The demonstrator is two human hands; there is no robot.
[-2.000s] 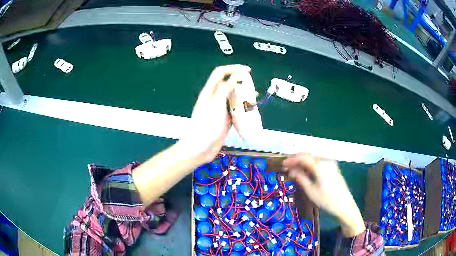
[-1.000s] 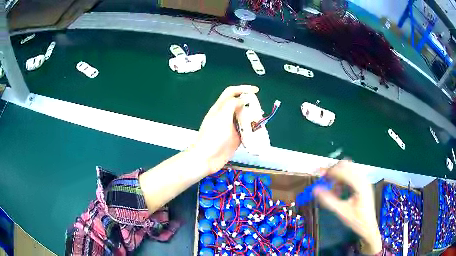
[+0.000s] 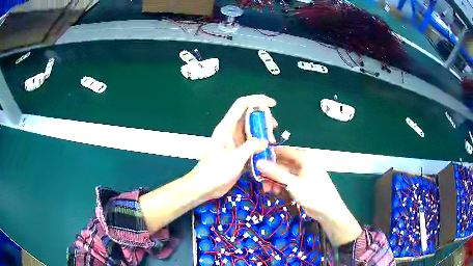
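Observation:
A white housing shell (image 3: 248, 120) is held upright in front of me, with a blue battery pack (image 3: 258, 124) lying lengthwise in its hollow. My left hand (image 3: 223, 148) grips the shell from the left, its thumb across the pack's middle. My right hand (image 3: 295, 179) is at the lower end, its thumb pressing on the pack. A small white connector (image 3: 285, 135) on short dark wires sticks out to the right of the shell. Below my hands is an open carton of blue battery packs (image 3: 236, 236) with red leads and white plugs. The right hand's lower fingers are partly hidden.
Beyond a pale metal rail (image 3: 114, 134), a green conveyor belt (image 3: 140, 106) carries white housing parts (image 3: 337, 109) and slim oval covers (image 3: 268, 62). More battery cartons (image 3: 385, 208) stand at the right. A dark red wire bundle (image 3: 347, 31) and a spool (image 3: 231, 11) lie beyond the belt.
My right hand has brought a blue pack from above the carton's right side to the shell. The pack now lies in the shell, and my left thumb has come over it.

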